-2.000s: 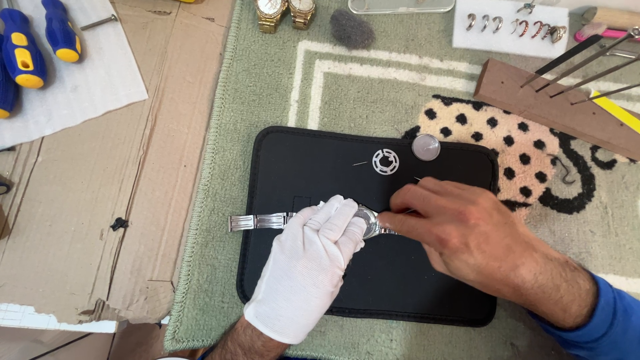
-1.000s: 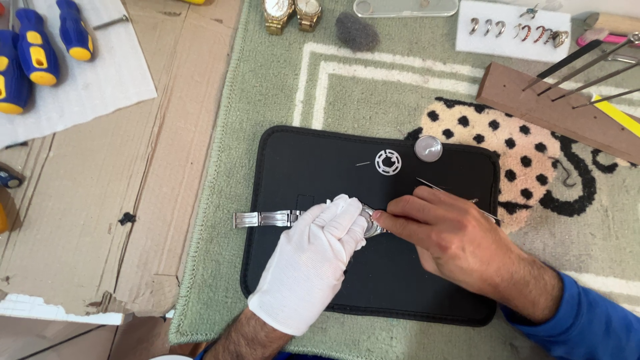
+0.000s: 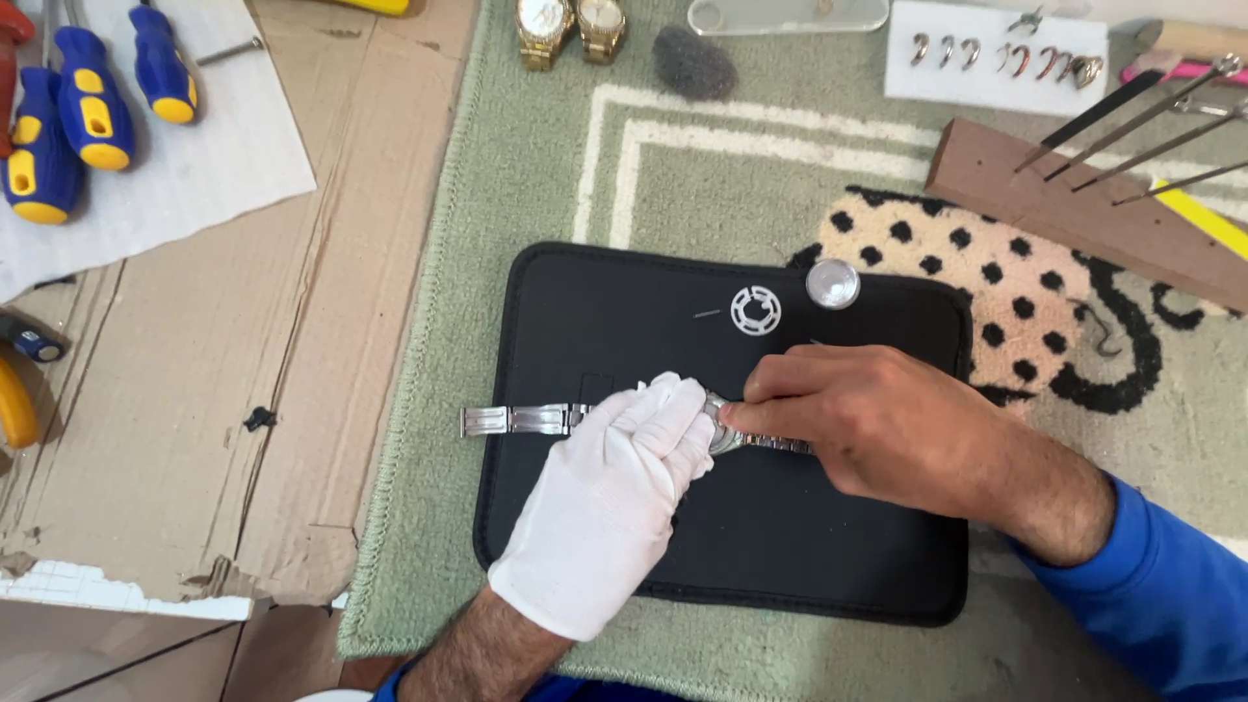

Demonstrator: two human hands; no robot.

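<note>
A metal wristwatch (image 3: 723, 436) lies across a black mat (image 3: 819, 556), its bracelet clasp stretched out to the left. My left hand (image 3: 609, 487), in a white glove, covers part of the watch and holds it against the mat. Bare, my right hand (image 3: 868, 419) has its fingertips at the right side of the watch case; its fingers are bent, and whatever lies between them is hidden. Above the hands on the mat are a white slotted ring (image 3: 756, 310) and a small thin pin (image 3: 707, 314). A round clear-topped part (image 3: 833, 284) rests at the mat's upper edge.
Two gold-coloured watches (image 3: 543, 29), a grey fibrous pad (image 3: 693, 62) and a clear plastic case (image 3: 788, 15) lie on the green rug (image 3: 526, 166). Right of them are a white card with rings (image 3: 946, 83) and a brown block with thin tools (image 3: 1053, 195). Blue-yellow screwdrivers (image 3: 95, 102) lie left.
Two seconds ago my right hand was slightly off the watch case; its fingertips have since moved left onto the case. My gloved left hand has stayed over the watch.
</note>
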